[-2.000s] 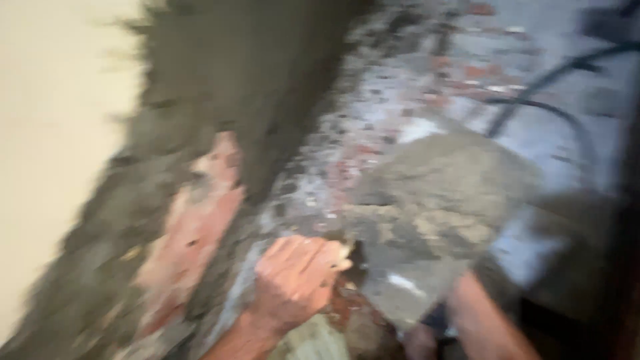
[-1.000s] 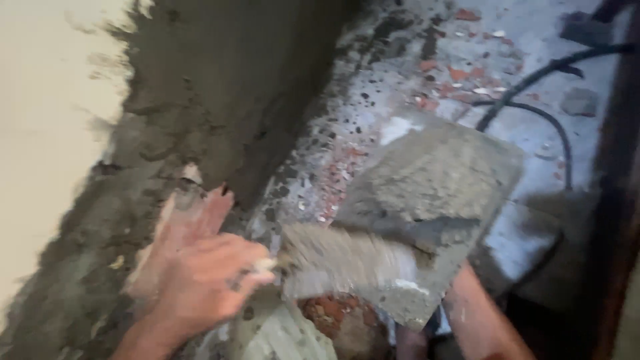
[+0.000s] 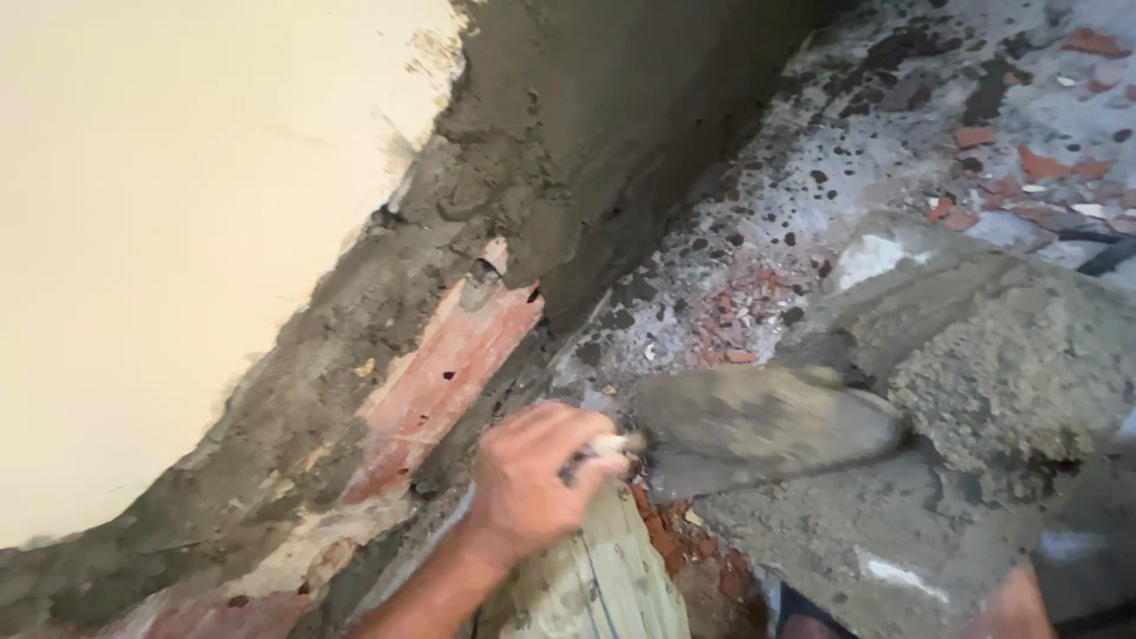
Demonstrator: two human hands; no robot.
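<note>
My left hand (image 3: 546, 475) is closed around the pale handle of a trowel (image 3: 768, 422). The trowel's blurred, mortar-coated blade points right and lies over a flat mortar board (image 3: 852, 532). A lump of wet grey mortar (image 3: 1021, 364) sits on the board's right part. At the lower right, skin of my right hand or forearm (image 3: 1016, 603) shows at the board's lower edge; its fingers are hidden. Left of my left hand, bare red brick (image 3: 453, 373) shows between bands of grey mortar (image 3: 532, 169) on the wall.
Cream painted wall (image 3: 177, 222) fills the upper left. The spattered floor (image 3: 852, 169) bears broken red brick bits (image 3: 1047, 164). Below my left hand stands a pale, ribbed object (image 3: 590, 577) with reddish rubble (image 3: 701, 541) beside it. A dark hose (image 3: 1109, 257) shows at the right edge.
The trowel, blurred over the board a second ago, is still there, with its blade now at the mortar lump's left side. The view has moved closer to the wall and board.
</note>
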